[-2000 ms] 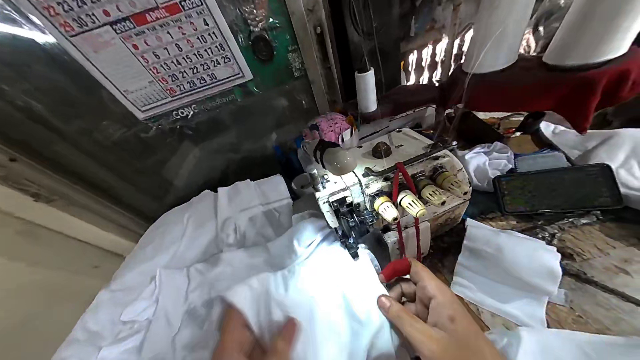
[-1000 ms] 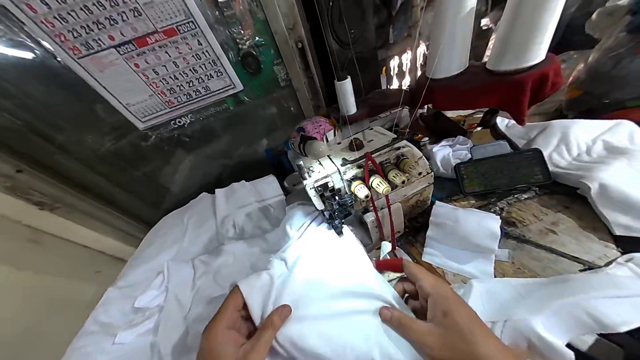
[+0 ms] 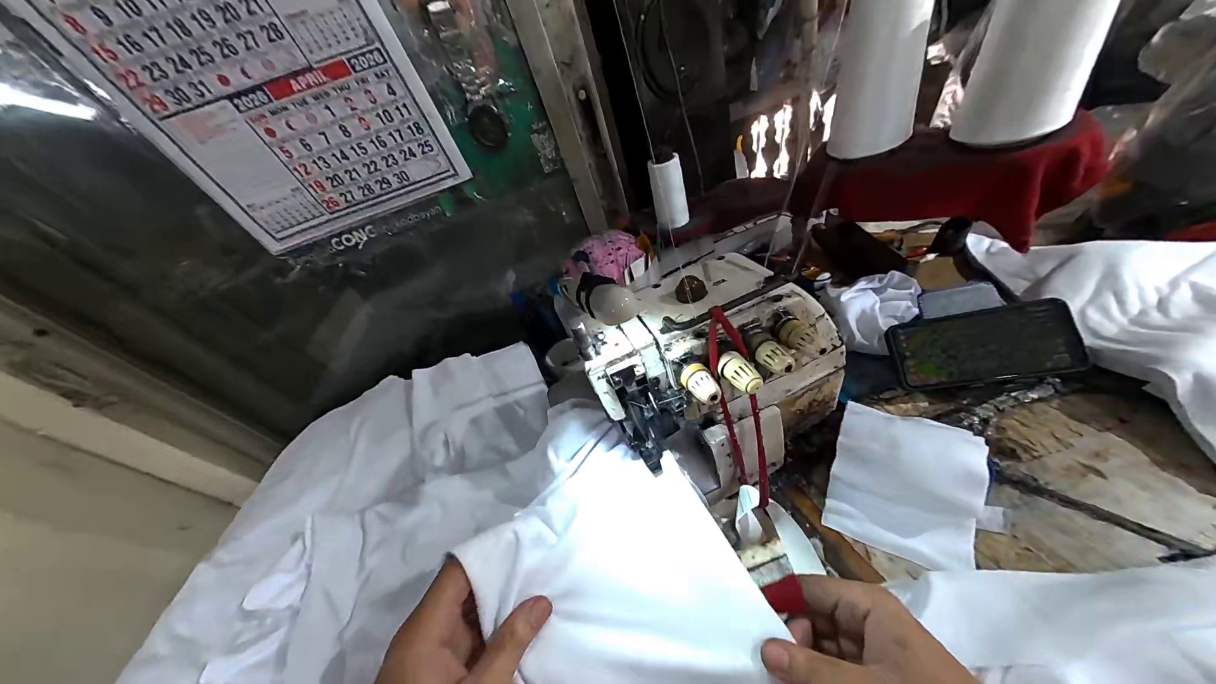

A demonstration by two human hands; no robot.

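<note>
White knit fabric (image 3: 617, 570) runs under the presser foot of an overlock sewing machine (image 3: 722, 332), lit by the machine's lamp. My left hand (image 3: 465, 627) pinches the fabric's left edge between thumb and fingers. At its right edge my right hand (image 3: 855, 632) holds the cloth with thumb and fingers, beside a red-wrapped piece (image 3: 785, 595) below the machine. A red cord (image 3: 726, 427) loops over the tension dials and hangs down the front. The needle area is partly hidden by the foot and the glare.
More white cloth (image 3: 380, 532) is heaped left of the machine. On the worn wooden table (image 3: 1073, 446) lie a white fabric piece (image 3: 907, 484), a smartphone (image 3: 988, 344) and further white cloth (image 3: 1140, 313). Large thread cones (image 3: 879, 76) stand behind on red cloth. A calendar (image 3: 313, 114) hangs at upper left.
My left hand was lower and blurred two seconds ago; it now grips the fabric's left edge. The right hand stays at the right edge. The view has shifted somewhat.
</note>
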